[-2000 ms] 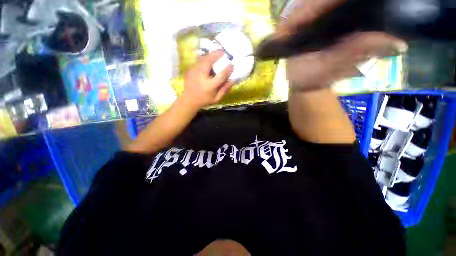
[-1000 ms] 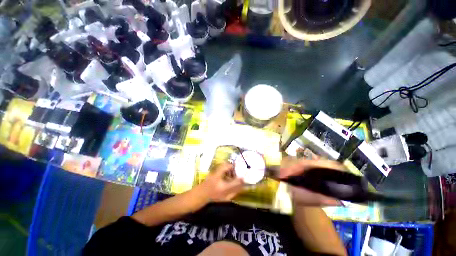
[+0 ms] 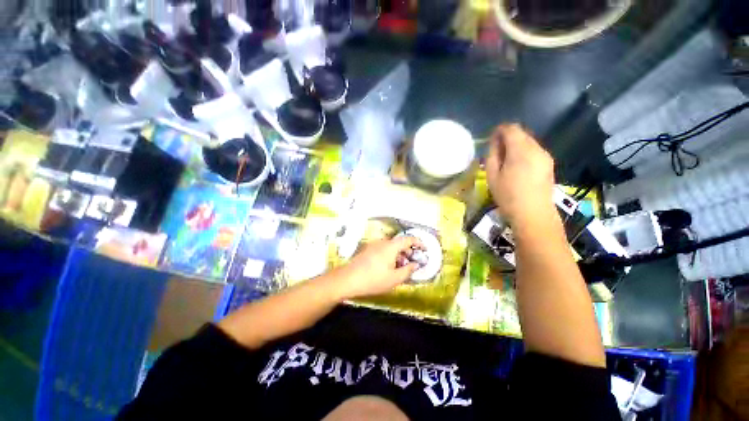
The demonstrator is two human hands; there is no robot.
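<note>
A round white base [image 3: 427, 261] lies on the yellow mat [image 3: 443, 215]. My left hand [image 3: 390, 265] is on its left side, with the fingertips bent over a small part at its middle; the part is too small to name. My right hand [image 3: 520, 168] is raised beside the white-topped tub [image 3: 443, 150], fingers bent together and pointing away from me; whether it holds anything cannot be seen. The black electric screwdriver [image 3: 608, 267] lies at the right, behind my right forearm, its dark shaft running to the right edge.
White units with black round ends [image 3: 300, 117] crowd the left rear. A crumpled clear bag [image 3: 374, 123] stands behind the mat. Black-and-white blocks [image 3: 604, 247] lie right of the mat. Blue crates [image 3: 94, 329] are below the bench edge. A cream ring [image 3: 567, 37] is at the back.
My right hand has let go of the screwdriver and moved up beside the tub. The screwdriver has moved right. My left hand's fingers have moved over the base's middle. The view has shifted.
</note>
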